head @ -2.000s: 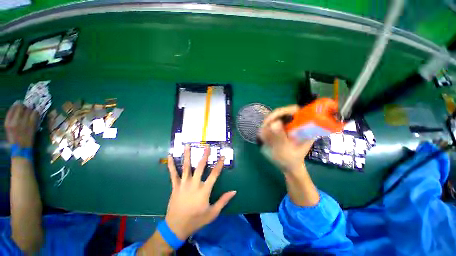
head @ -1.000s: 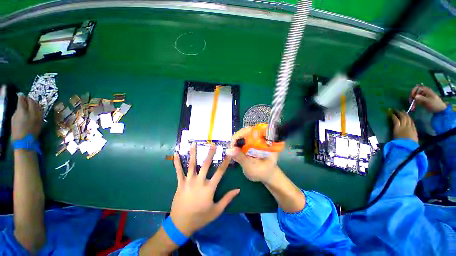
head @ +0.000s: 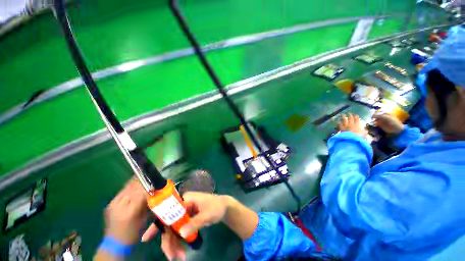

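Observation:
My right hand [head: 204, 214] is closed around the orange electric screwdriver [head: 171, 210], its black nose pointing down and right. My left hand [head: 125, 211], with a blue wrist band, is blurred just left of the tool; its fingers are partly hidden and its grip cannot be made out. A blurred tablet unit [head: 165, 149] lies beyond the tool, partly behind its cable. The round grey screw dish [head: 199, 181] is right of the tool, partly behind my right hand.
Stacked units [head: 252, 155] lie right of the dish, crossed by a black cord [head: 222, 89]. Another unit [head: 25, 205] and small flex parts [head: 63, 250] are at left. A worker in a blue smock [head: 387, 188] works at right. A green partition [head: 285, 48] runs behind the bench.
The view has swung right. My left hand has come off the tablet unit it was spread on. My right hand still holds the screwdriver, now tilted with its nose downward.

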